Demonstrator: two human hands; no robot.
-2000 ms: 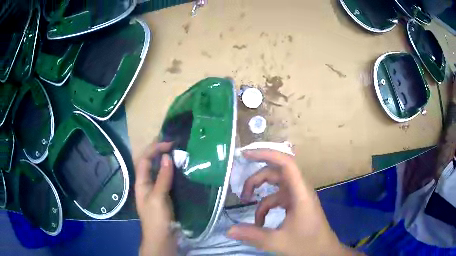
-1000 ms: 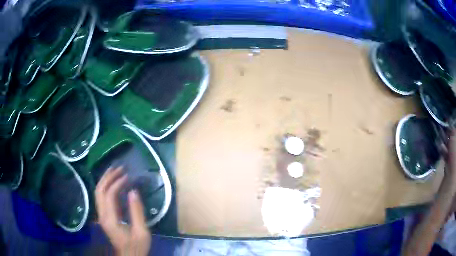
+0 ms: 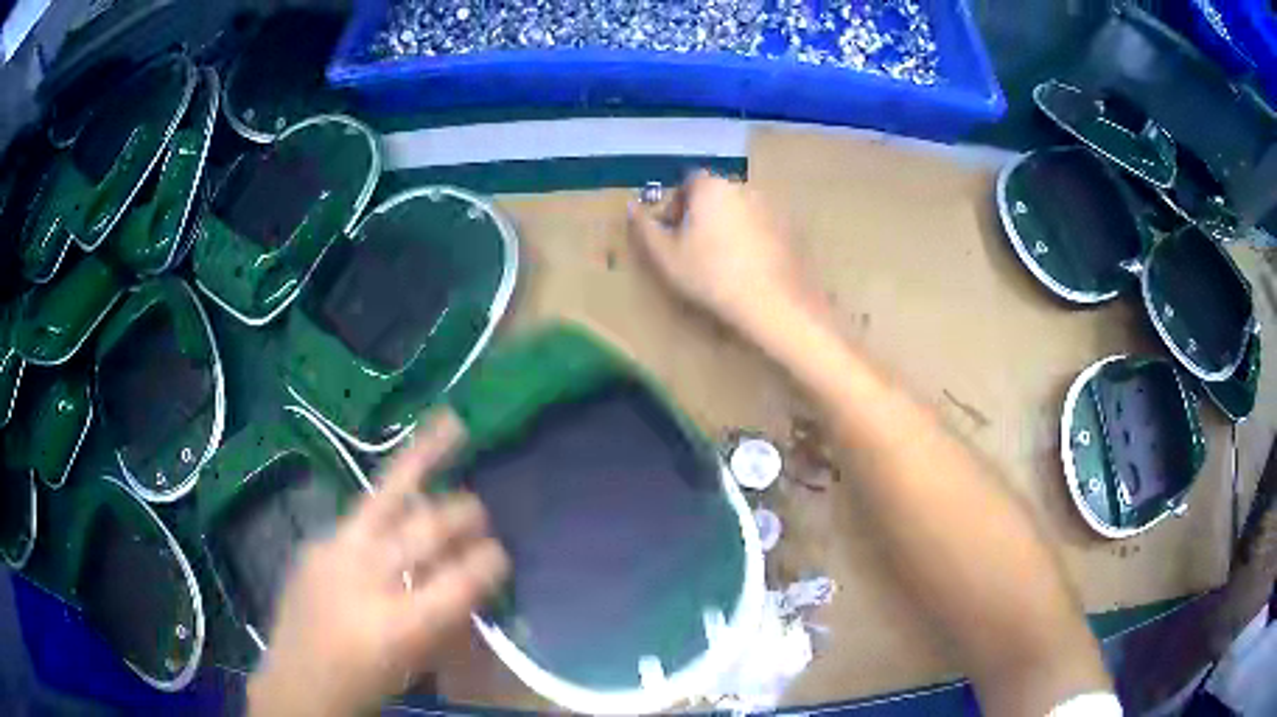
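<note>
A glossy green case shell [image 3: 602,518] with a dark grey inner panel and white rim is at the front centre, partly over a crumpled white cloth [image 3: 784,651]. My left hand [image 3: 399,574], slightly blurred, holds its left side. My right hand [image 3: 714,245] is at the far part of the cardboard, fingertips at a small silvery metal part [image 3: 653,193]; whether they grip it cannot be told. A round white pot [image 3: 756,464] stands beside the shell's right edge, with a smaller white disc [image 3: 766,530] just nearer me.
More green shells [image 3: 154,385] crowd the left side, overlapping. Several shells [image 3: 1071,224] are grouped at the right. A blue bin [image 3: 672,87] heaped with silvery parts stands at the far side. Stained tan cardboard [image 3: 896,210] covers the bench.
A second ago my left hand was over the shells at left; now it holds a shell at front centre. My right hand has moved from the right edge to the far metal part. The view has shifted.
</note>
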